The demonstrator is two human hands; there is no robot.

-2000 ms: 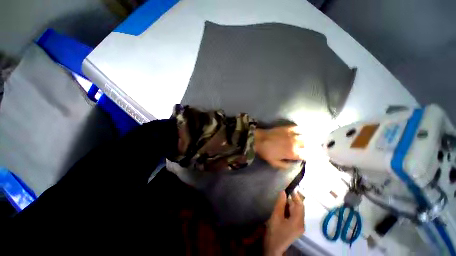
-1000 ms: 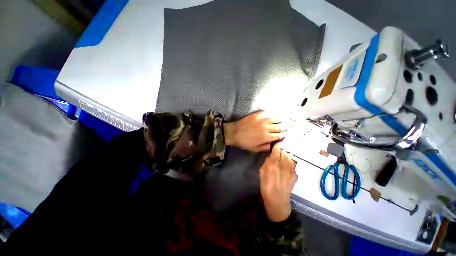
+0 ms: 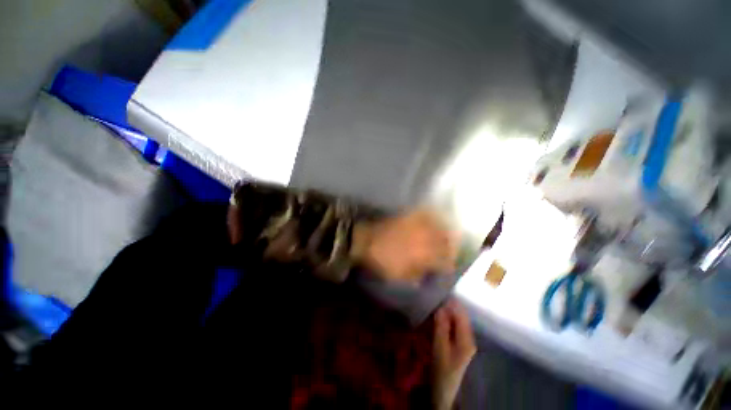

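Observation:
The large grey fabric panel point(image 3: 401, 96) lies across the white table and reaches the bright lamp light by the machine head point(image 3: 633, 152). My left hand point(image 3: 413, 244), blurred, lies on the panel's near part, left of the lit area; its fingers are hard to make out. My right hand point(image 3: 455, 332) is at the table's front edge, its fingers pinching the near edge of the grey fabric. A small dark strip point(image 3: 494, 231) shows at the lit area. The needle and presser foot are lost in glare and blur.
Blue-handled scissors point(image 3: 573, 302) lie right of my hands, below the machine head. A tan tape patch point(image 3: 495, 274) is on the bed. Grey fabric point(image 3: 80, 192) hangs over a blue bin point(image 3: 92, 92) at the left. Blue tape point(image 3: 208, 24) marks the table's left end.
The view has shifted and blurred. My right hand has moved nearer to me, to the table's front edge, away from the lit area. The hands are farther from the machine head, and the tan patch is uncovered.

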